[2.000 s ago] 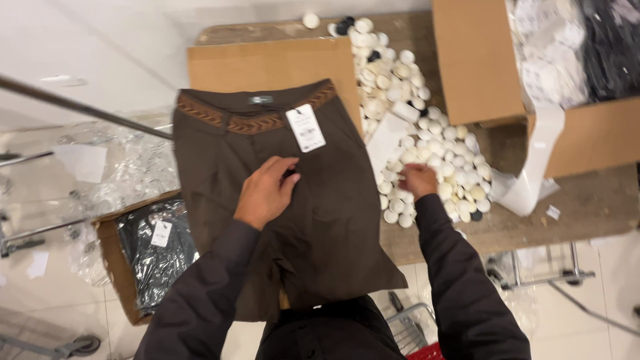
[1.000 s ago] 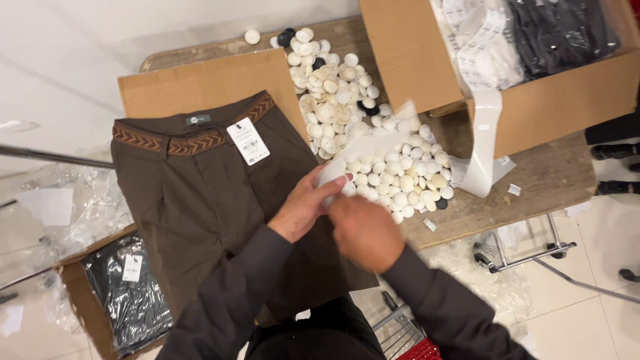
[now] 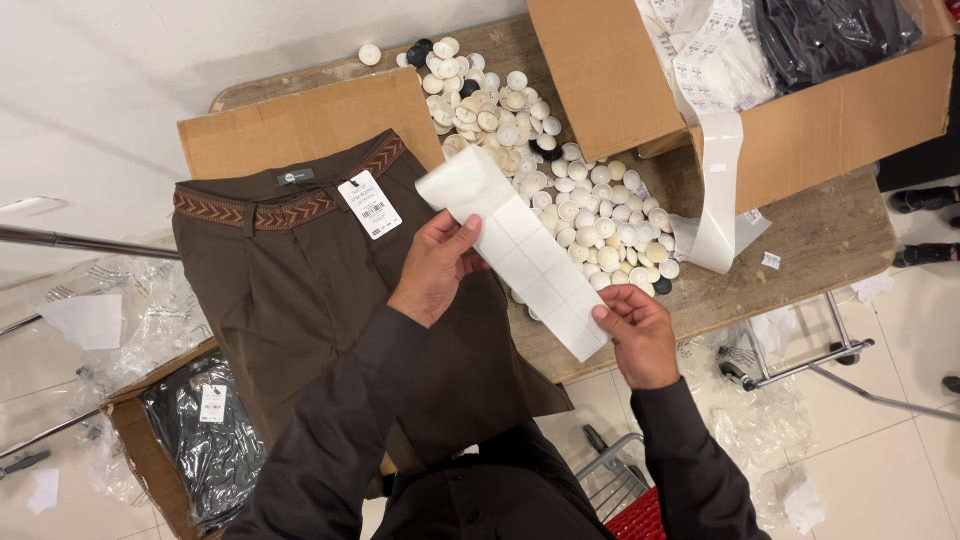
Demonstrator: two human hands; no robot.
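Both hands hold a white strip of adhesive labels stretched diagonally. My left hand pinches its upper part between thumb and fingers; my right hand grips the lower end by its edge. Below and to the left lie dark brown trousers with a patterned brown belt, partly covered by my left forearm. A white hang tag is attached near their waistband. Beyond the strip, many round white security tags, with some black ones among them, are heaped on the wooden table.
A cardboard box with plastic-wrapped dark garments and label rolls stands at the upper right, a label strip hanging over its side. Another box with a wrapped garment is at lower left. Metal racks and plastic wrap surround the table. A person's shoes show at right.
Two seconds ago my left hand was over the trousers and my right hand at the tag pile. Both hands now hold the label strip spread out between them, above the trousers' right side.
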